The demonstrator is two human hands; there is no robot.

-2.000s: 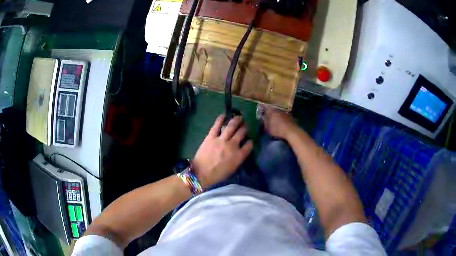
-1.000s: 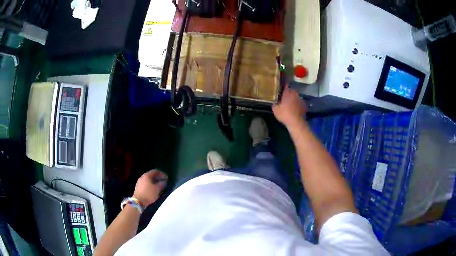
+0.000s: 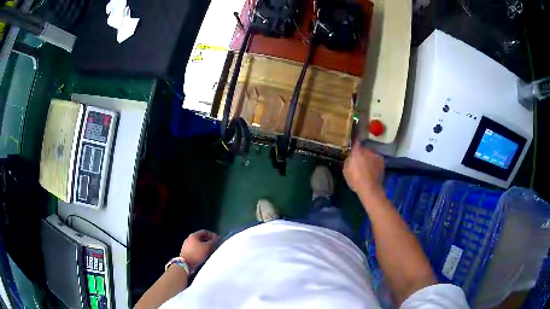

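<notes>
Two black blower fan units point(image 3: 338, 25) sit side by side on the reddish-brown fixture plate point(image 3: 283, 48) at the top. Their black power cords point(image 3: 297, 99) run over the wooden board point(image 3: 271, 90) and hang past its front edge. The left cord ends in a looped bundle point(image 3: 238, 137). My right hand point(image 3: 364, 169) is at the machine's front corner, just below the red button point(image 3: 376, 127); its fingertips are hard to make out. My left hand point(image 3: 200, 247) is beside my body at lower left, away from the cords, its fingers partly hidden.
A white control box point(image 3: 452, 90) with a blue screen stands right of the machine. Blue plastic crates point(image 3: 431, 211) are below it. Two counting scales point(image 3: 93, 157) lie on the left bench. White tissue point(image 3: 122, 21) rests on a black pad point(image 3: 148, 45). My shoes are on the green floor.
My left hand has let go of the right cord and moved down left beside my body. My right hand has moved up to the machine's corner. The camera view has shifted.
</notes>
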